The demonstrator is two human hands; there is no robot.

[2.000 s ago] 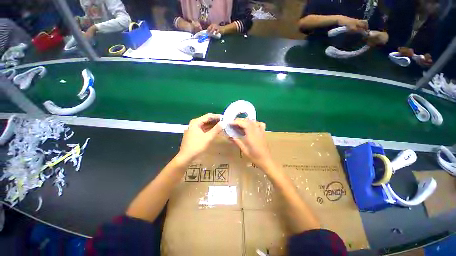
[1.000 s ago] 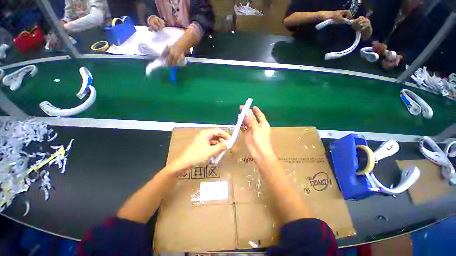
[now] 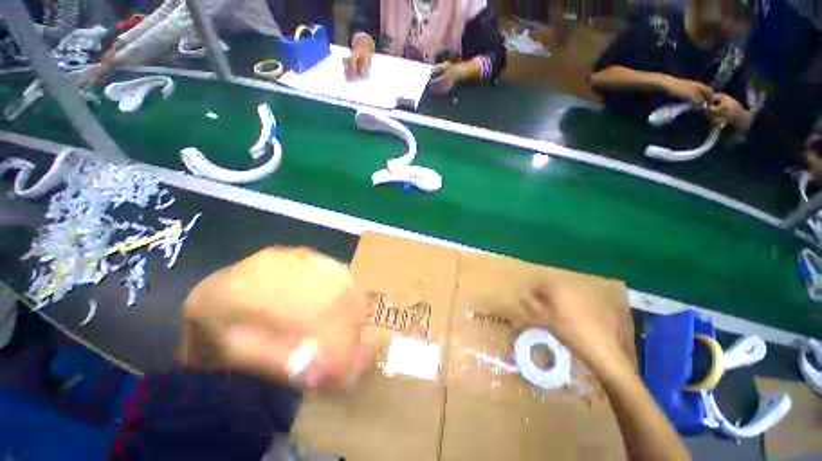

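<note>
A white ring-shaped tape roll [image 3: 543, 358] lies flat on the brown cardboard sheet [image 3: 406, 423], with a short white strip sticking out to its left. My right hand [image 3: 561, 313] is just above the roll; it is blurred and its fingers are hard to make out. My left hand [image 3: 275, 315] is large and strongly blurred at the cardboard's left edge. A small white spot shows at its fingers; I cannot tell what it is or whether it is held. A white label [image 3: 413, 357] lies on the cardboard.
A green conveyor belt [image 3: 505, 207] crosses ahead, carrying white neck fan parts [image 3: 407, 176]. Shredded liner scraps [image 3: 99, 216] are heaped at left. A blue tape dispenser [image 3: 671, 369] stands at right beside a white curved arm [image 3: 762, 419]. People work across the belt.
The tape roll has gone from my hands to the cardboard. My left hand has moved left and nearer, my right hand rightward. The view has shifted, and another white part lies on the belt.
</note>
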